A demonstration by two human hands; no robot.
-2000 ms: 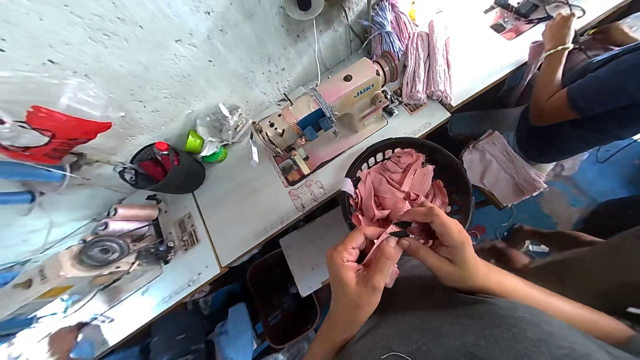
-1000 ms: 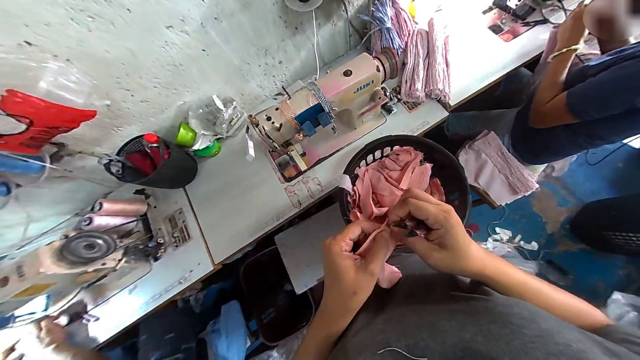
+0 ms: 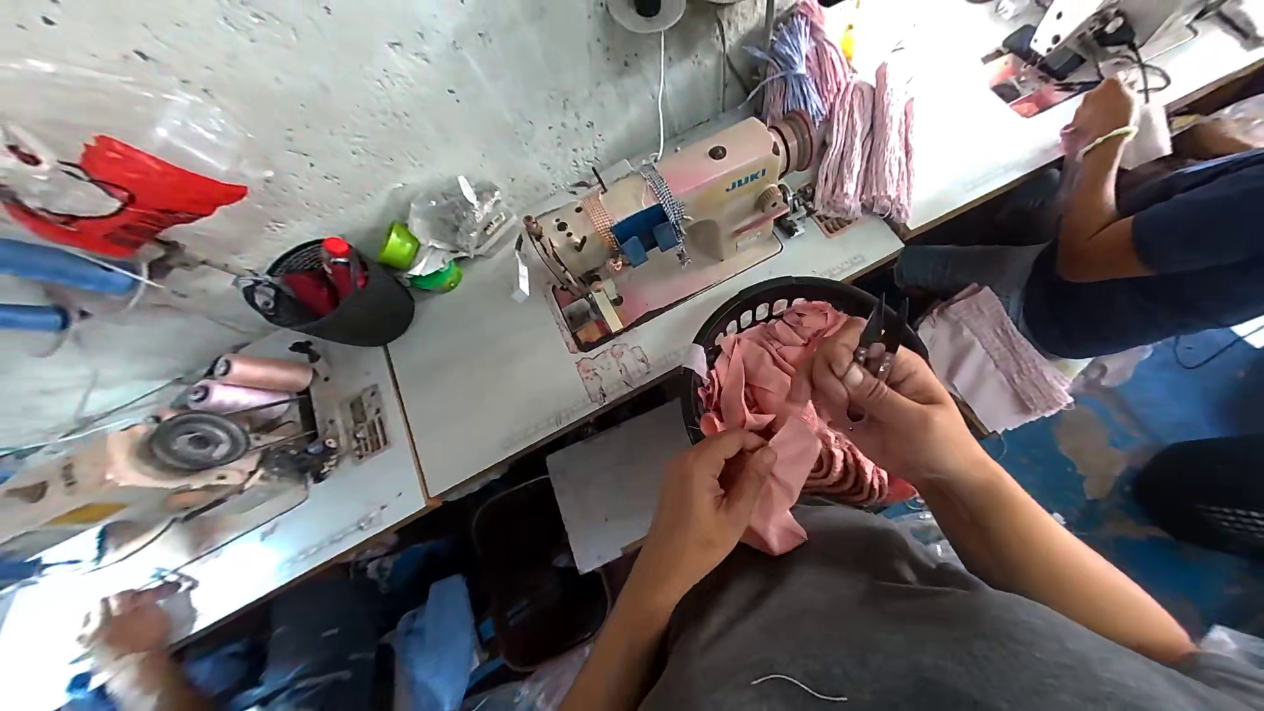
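Note:
My left hand (image 3: pixel 713 499) pinches the edge of a pink fabric piece (image 3: pixel 780 484) that hangs over my lap. In my right hand (image 3: pixel 894 400) is a pair of small dark thread snips (image 3: pixel 877 331), blades pointing up and away from me; its fingertips are also at the pink cloth, though how firmly they hold it cannot be told. Behind and under both hands, a black plastic basket (image 3: pixel 755 299) holds a heap of pink fabric pieces (image 3: pixel 755 370). Part of the heap is hidden by my right hand.
A Juki sewing machine (image 3: pixel 691 202) stands on the white table (image 3: pixel 474 395) beyond the basket. Bundled pink strips (image 3: pixel 869 148) lie right of it. A black bin (image 3: pixel 370 311) hangs at left. Another machine (image 3: pixel 128 464) is far left. Co-workers' arms show at right (image 3: pixel 1096 197) and lower left (image 3: pixel 138 642).
My hands have moved apart, and more of the pink piece now hangs between them. The snips' blades now stick up clearly from my right hand.

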